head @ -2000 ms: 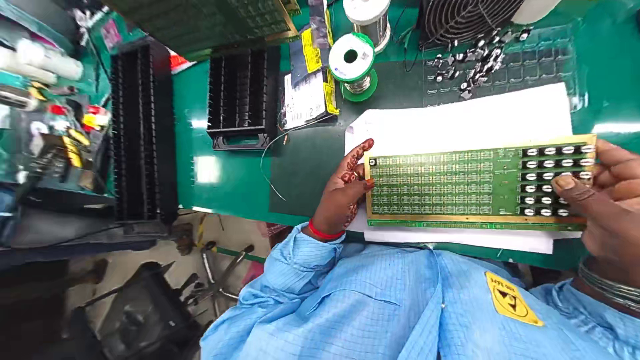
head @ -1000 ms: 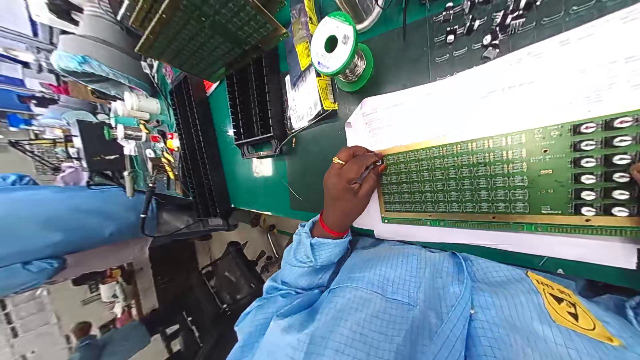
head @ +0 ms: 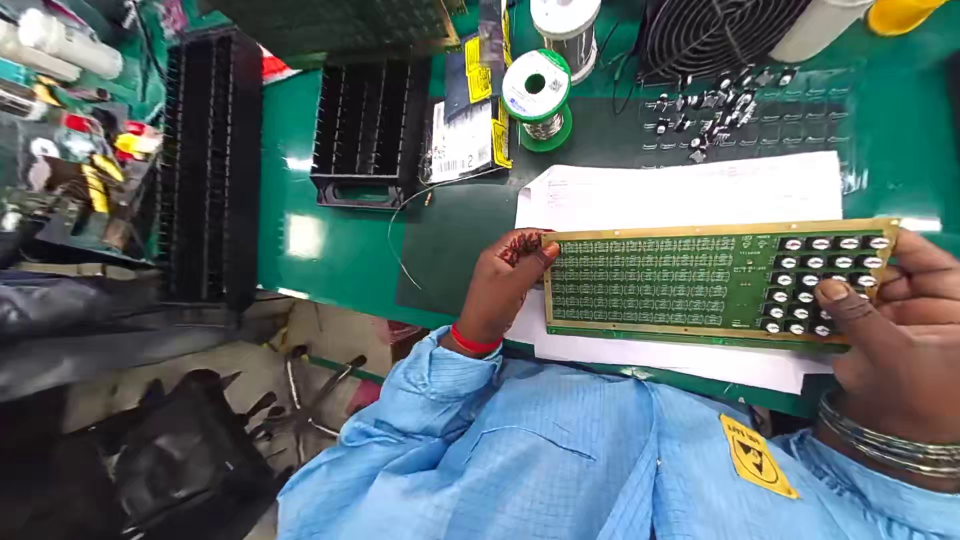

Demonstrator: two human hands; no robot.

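Note:
A long green circuit board (head: 645, 281) is held tilted above white paper sheets (head: 690, 187), with rows of round black-and-silver components (head: 820, 244) at its right end. My left hand (head: 502, 289) pinches the board's left edge between thumb and fingers. My right hand (head: 892, 330) grips the right end, its thumb resting over the components and its fingers behind the board. Loose components of a similar kind (head: 724, 105) lie on a clear plastic tray (head: 802, 112) beyond the paper.
Solder wire spools (head: 536, 86) stand behind the board, near a black fan (head: 720, 34). Black slotted racks (head: 367, 124) (head: 206, 165) and a labelled packet (head: 469, 139) are to the left. Another large circuit board (head: 337, 22) reaches in at the top. Tools and bottles (head: 71, 45) crowd the far left.
Since one second ago, my left hand has gone from the board's top left corner to a pinch on its left edge. The view has swung back to the right.

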